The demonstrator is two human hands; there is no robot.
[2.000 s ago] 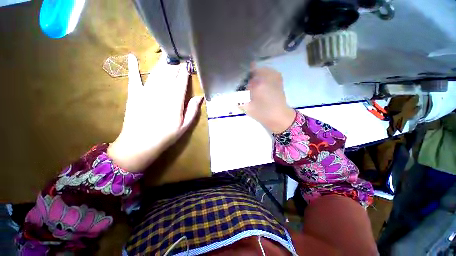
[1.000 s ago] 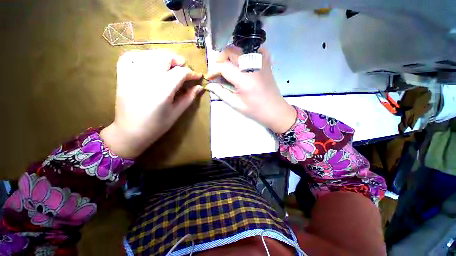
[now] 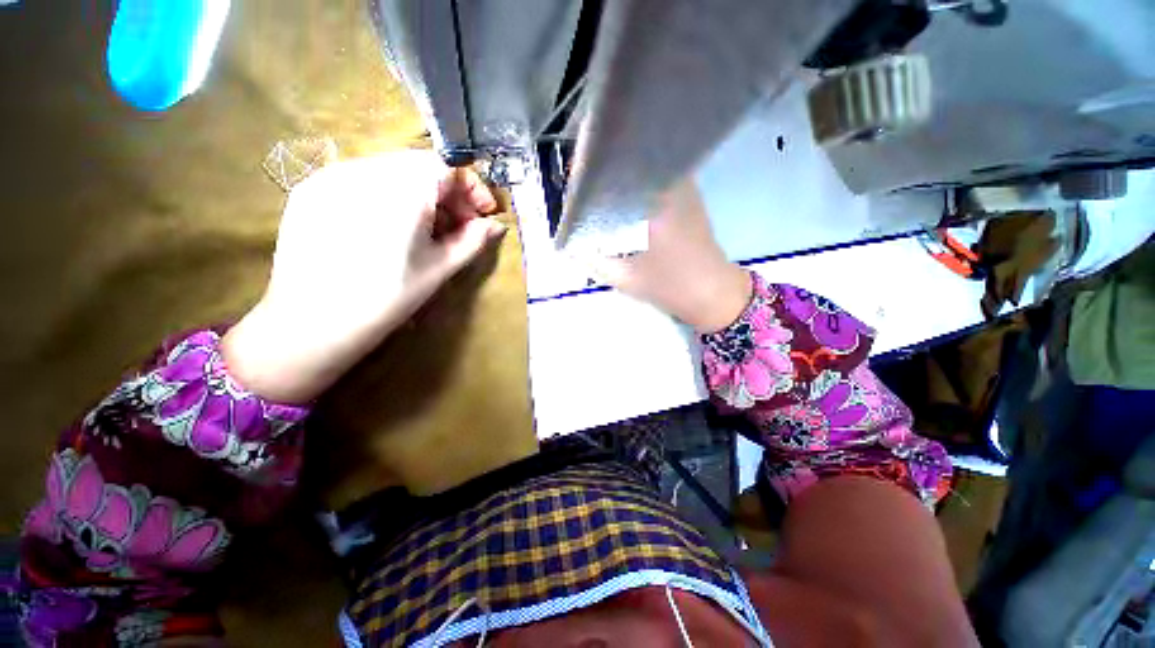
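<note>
The brown fabric panel (image 3: 418,392) lies flat at the left, its right edge running beside the needle area. The sewing machine head (image 3: 709,76) stands over it. The presser foot (image 3: 507,167) is near the fabric's right edge. Box-and-cross stitching (image 3: 299,161) shows in pale thread, partly covered by my hand. My left hand (image 3: 367,247) rests on the panel with thumb and fingertips close together just below the presser foot; whether they pinch the cloth cannot be told. My right hand (image 3: 678,260) is at the machine's right side, its fingers hidden behind the head.
A bright blue rounded object (image 3: 165,51) lies on the panel at the upper left. Orange-red handled snips (image 3: 953,253) lie at the right end of the white table (image 3: 608,367). Brown pieces (image 3: 1013,253) are beside them. A ribbed knob (image 3: 871,99) sticks out from the machine.
My right hand has left the fabric edge beside my left fingers and moved right, behind the machine head. My left hand stays near the foot. The camera view has shifted, bringing the blue object back.
</note>
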